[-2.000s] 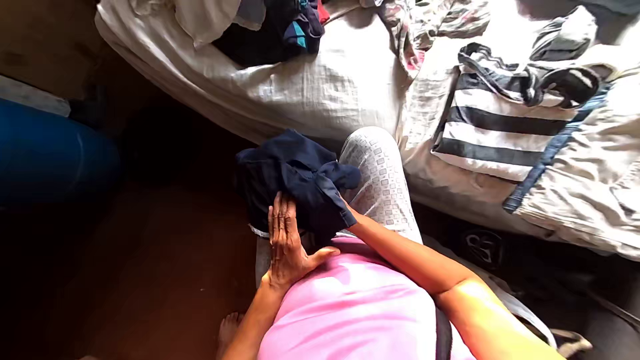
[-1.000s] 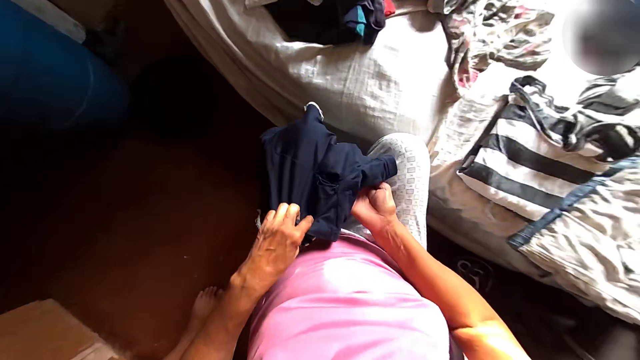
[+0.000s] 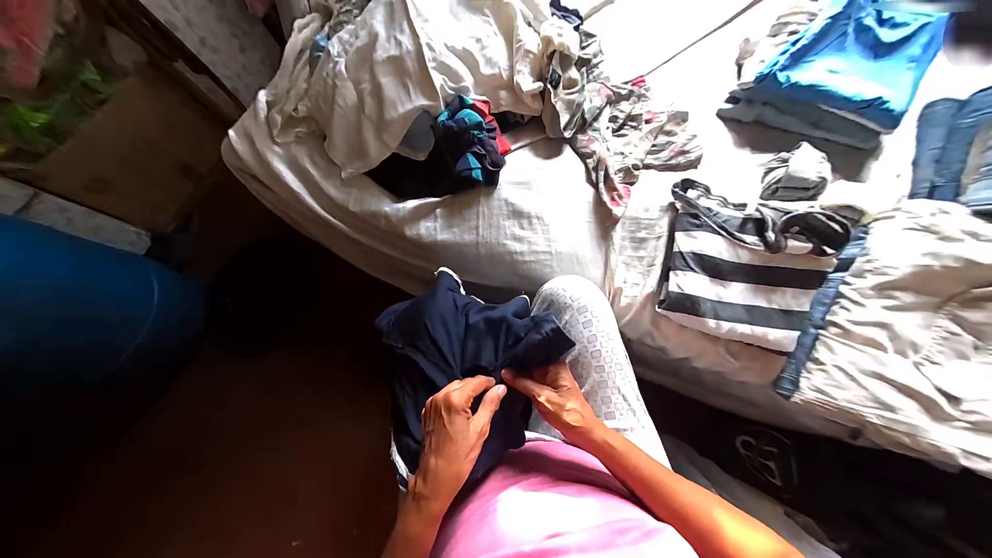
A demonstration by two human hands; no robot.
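A dark navy cloth garment (image 3: 465, 333) with a white edge lies bunched across my lap. My left hand (image 3: 457, 422) rests on its lower part, thumb and forefinger close together near the middle; whether cloth is pinched between them cannot be told. My right hand (image 3: 554, 395) is shut on the garment's right side, its thumb and fingertips near those of the left. Under the cloth, at its right, shows my knee in white patterned trousers (image 3: 601, 356).
Ahead is a bed with a white sheet (image 3: 535, 225), bearing crumpled clothes (image 3: 473, 143), a striped black-and-white garment (image 3: 744, 271), pale folded trousers (image 3: 914, 333) and a blue folded garment (image 3: 852, 62). A blue barrel (image 3: 85, 302) stands at the left.
My left hand has turned, bringing its thumb and forefinger up near my right hand at the garment's middle. The garment's folds have shifted. The view has swung.
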